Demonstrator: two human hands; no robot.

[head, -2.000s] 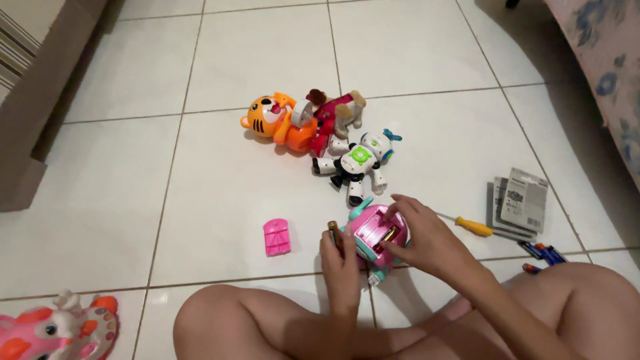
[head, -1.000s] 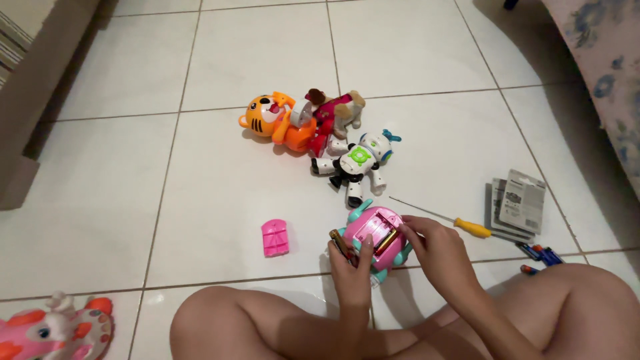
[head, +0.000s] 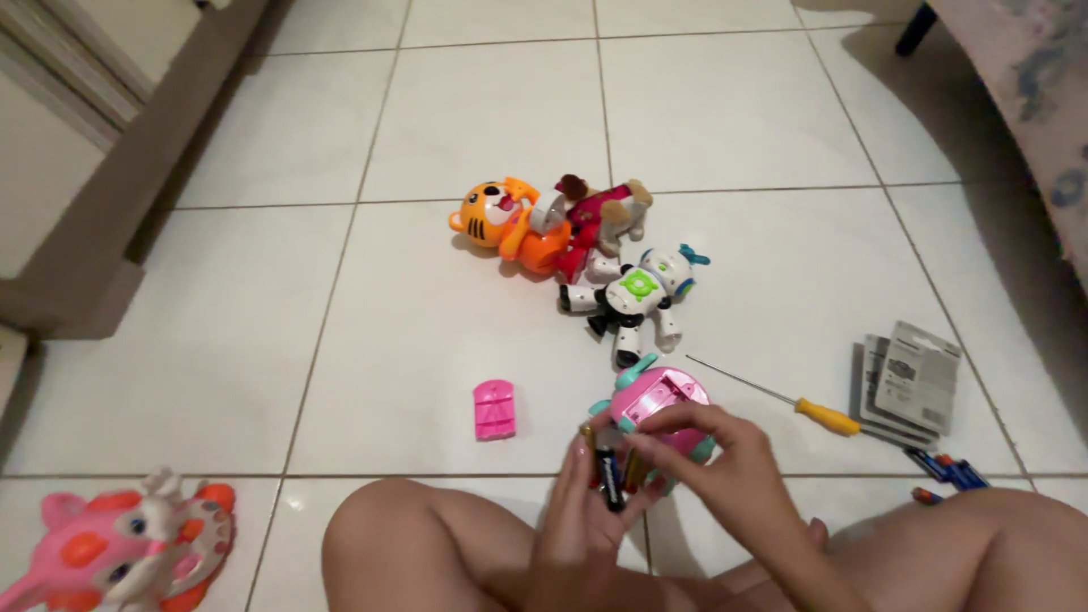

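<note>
My left hand (head: 595, 501) is cupped around several cylindrical batteries (head: 609, 478), one of them black and blue. Above it, my right hand (head: 722, 459) has its thumb and fingertips pinched close to the batteries; whether they grip one is hidden. Just beyond both hands, a pink and teal toy (head: 659, 395) lies with its battery compartment uncovered. The part of the compartment that shows holds no battery. A pink plastic battery cover (head: 495, 410) rests on the tiles to the left.
A white robot toy (head: 637, 289), an orange tiger toy (head: 518, 225) and a plush dog (head: 616, 212) lie ahead. At right are a yellow-handled screwdriver (head: 826, 416), battery packaging (head: 918, 378) and loose batteries (head: 960, 472). A pink toy (head: 110, 544) sits at lower left.
Batteries that showed in the pink toy's compartment are out of it. Both hands have moved off the compartment to its near side, and my left hand now holds several batteries.
</note>
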